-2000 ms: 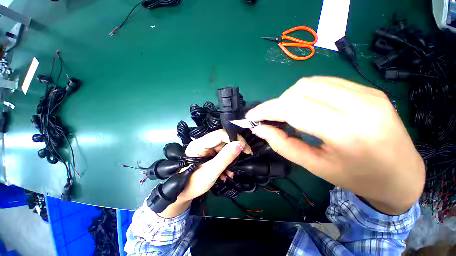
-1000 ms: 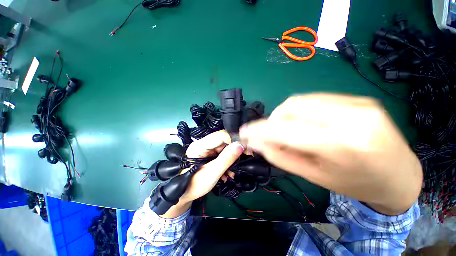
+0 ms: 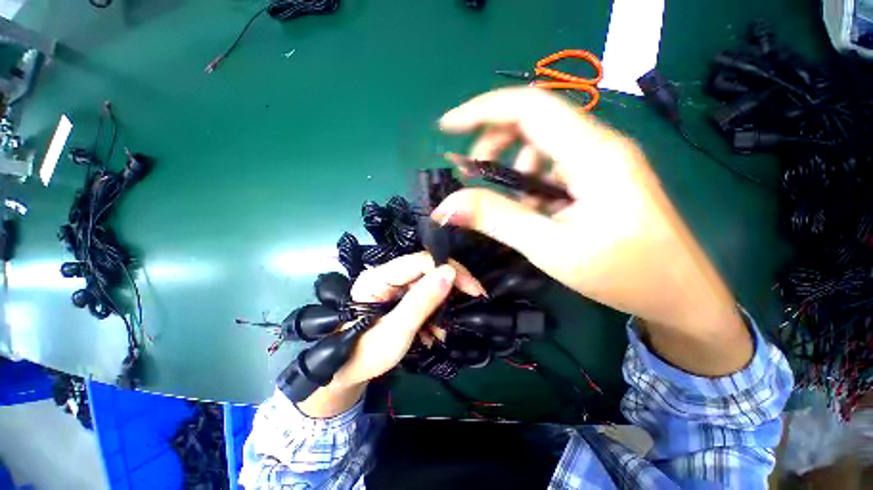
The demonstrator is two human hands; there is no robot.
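Note:
My left hand [image 3: 397, 311] holds a bunch of black cable connectors [image 3: 327, 362] above the green mat. One connector [image 3: 436, 232] stands upright from between its thumb and fingers, ribbed end away from me. My right hand [image 3: 584, 206] is just right of and above that connector, with thumb and index finger spread. The dark handle of a trimming knife [image 3: 517, 180] lies across its palm side, held by the other fingers. The thumb tip overlaps the upright connector. The knife tip is blurred. Coiled black cables [image 3: 388, 225] lie behind and under my left hand.
Orange-handled scissors [image 3: 569, 72] lie beyond my right hand, beside a white paper slip [image 3: 633, 43] and a single connector [image 3: 657, 89]. A large dark cable pile [image 3: 825, 201] is at right, a cable bunch [image 3: 99, 225] at left. Blue bins [image 3: 144, 435] stand below the table edge.
My right hand has moved up and opened its thumb and index finger, with the knife handle tilted back into the palm. My left hand and its bunch have barely moved.

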